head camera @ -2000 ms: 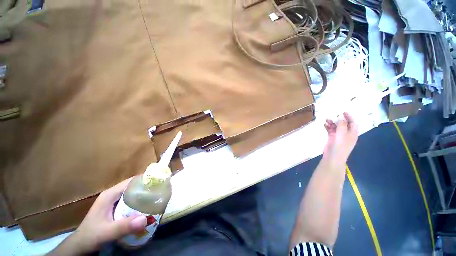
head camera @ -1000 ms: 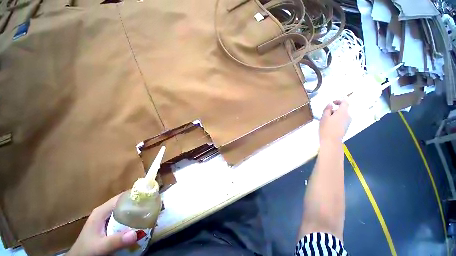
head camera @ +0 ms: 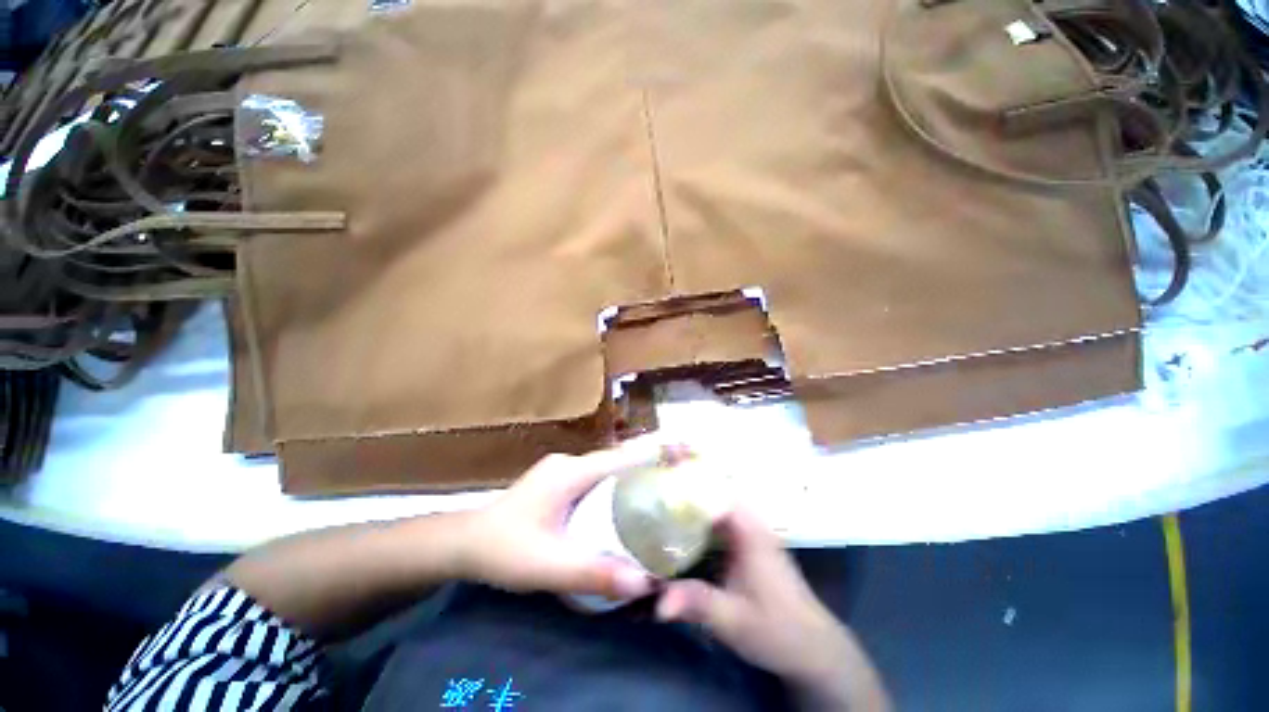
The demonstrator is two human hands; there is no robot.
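A tan-brown bag body panel (head camera: pixel 459 251) lies flat, with a centre seam and a stepped cut-out (head camera: pixel 692 338) at its near edge. White bits sit at the cut-out's corners. My left hand (head camera: pixel 536 522) holds the glue bottle (head camera: pixel 663 519) just in front of the cut-out. The bottle is seen nearly end-on, and its nozzle is not clearly visible. My right hand (head camera: pixel 752 584) is blurred, its fingers close to the bottle's right side. I cannot tell whether they touch or hold something.
Brown straps (head camera: pixel 153 209) are bunched at the left and more straps (head camera: pixel 1169 84) at the right. A clear hardware packet (head camera: pixel 278 128) lies at the panel's upper left. The white bench edge (head camera: pixel 974 518) curves in front, above a dark floor with a yellow line (head camera: pixel 1177 612).
The view has turned left. My right hand has come from the right side of the bench to beside the bottle. The bottle has turned, so its nozzle no longer points up clearly.
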